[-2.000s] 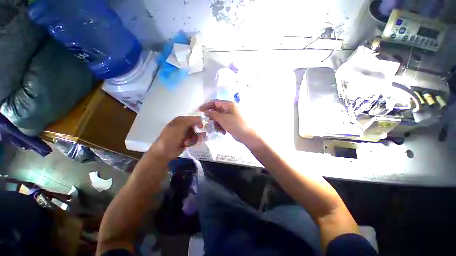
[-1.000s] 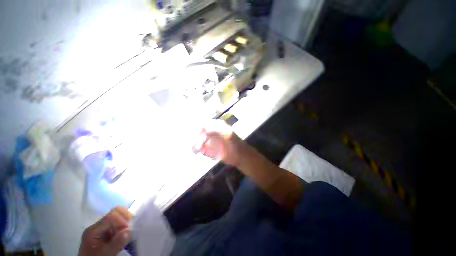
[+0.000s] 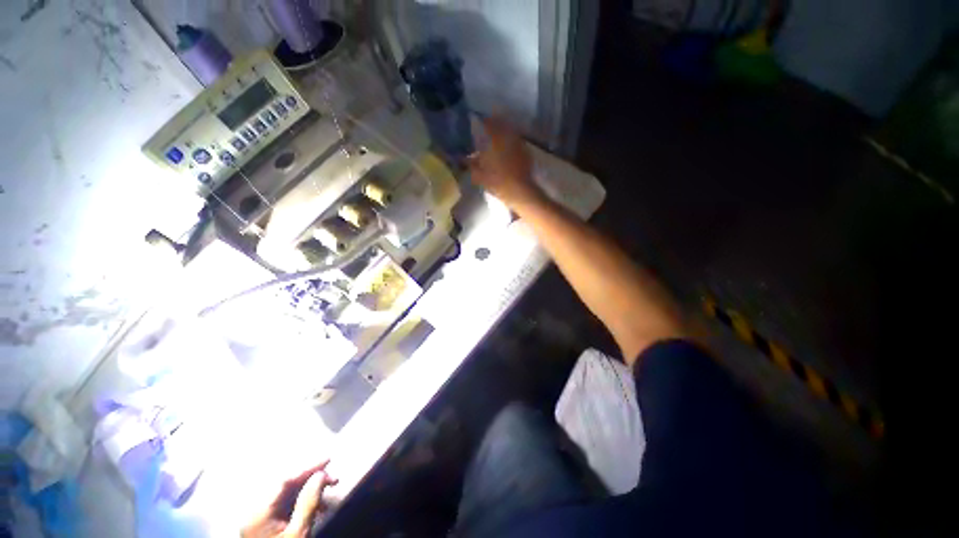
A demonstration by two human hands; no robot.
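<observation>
My right hand [image 3: 503, 166] is at the far right end of the machine table, beside a dark bottle-like object [image 3: 436, 100]. Its fingers are dim and partly hidden, so its grip is unclear. My left hand [image 3: 294, 507] is at the table's front edge at the bottom, cut off by the picture's edge. Its thumb and fingers are close together, and glare hides whether they hold anything. The cream overlock machine [image 3: 305, 226] stands between my hands. Lilac and light-blue cloth pieces [image 3: 147, 447] lie at the left, partly washed out by the lamp.
A control panel [image 3: 240, 118] and lilac thread cones [image 3: 298, 23] are behind the machine. White and blue scraps [image 3: 50, 447] lie at the far left. A whitish seat-like surface [image 3: 602, 420] is below the table's edge. Black-yellow tape [image 3: 794, 368] marks the floor at the right.
The view has shifted right. My right hand has moved from in front of the machine to the table's far right end. The pale piece at my left hand is no longer visible.
</observation>
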